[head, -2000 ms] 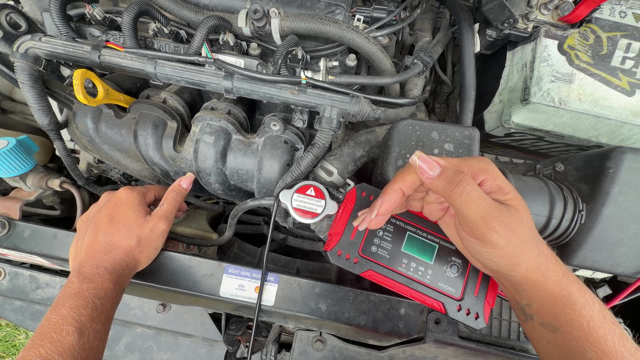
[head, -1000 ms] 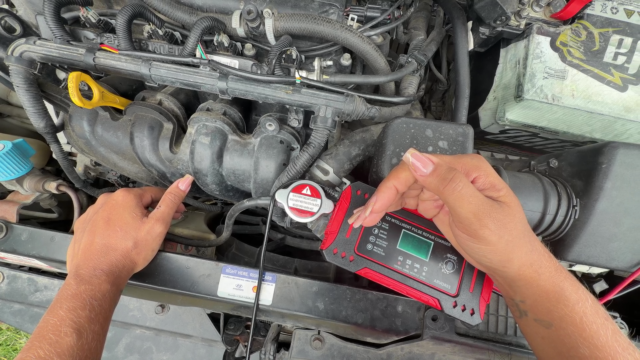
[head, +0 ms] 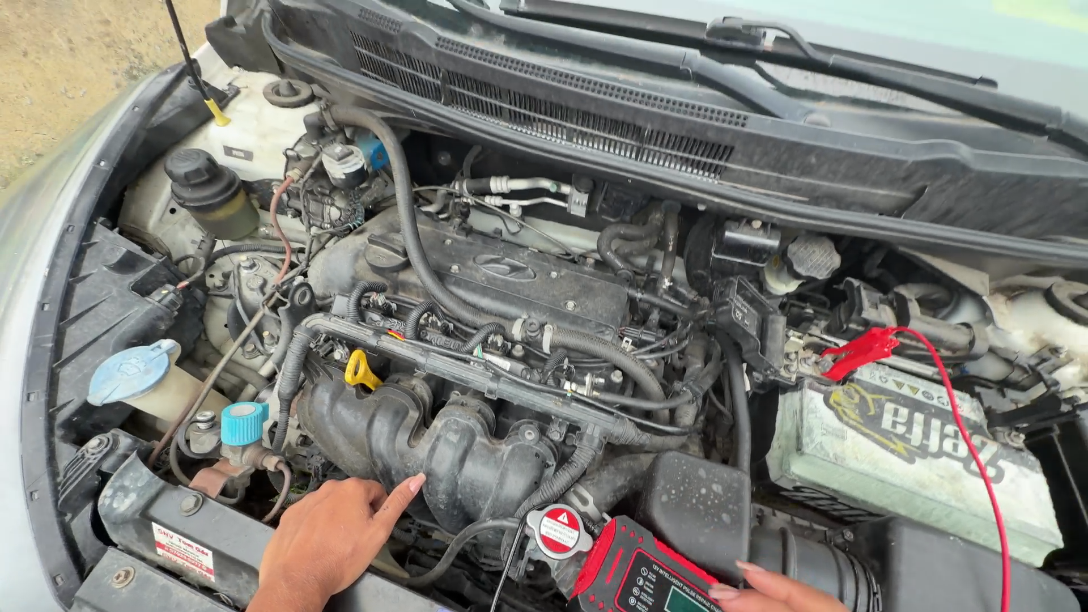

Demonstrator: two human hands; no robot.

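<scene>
My left hand (head: 327, 537) rests at the front of the engine bay, its thumb against the black plastic intake manifold (head: 459, 459). At the bottom edge, my right hand (head: 773, 588) shows only its fingers, touching the right side of a red and black battery charger (head: 633, 571). The charger lies beside the radiator cap (head: 559, 531), its lower part out of view. A red clamp (head: 863, 350) sits at a terminal of the car battery (head: 909, 450), with a red cable (head: 965, 433) running down from it.
A yellow dipstick handle (head: 362, 371) stands behind the manifold. To the left are a blue service-port cap (head: 244, 422), the washer reservoir's blue cap (head: 132, 372) and a black-capped fluid reservoir (head: 212, 194). The engine cover (head: 510, 272) and wiper arm (head: 850, 64) lie farther back.
The view has shifted up and widened, bringing in the whole battery, the red clamp and the windshield base. My left hand stays by the manifold and my right hand at the charger.
</scene>
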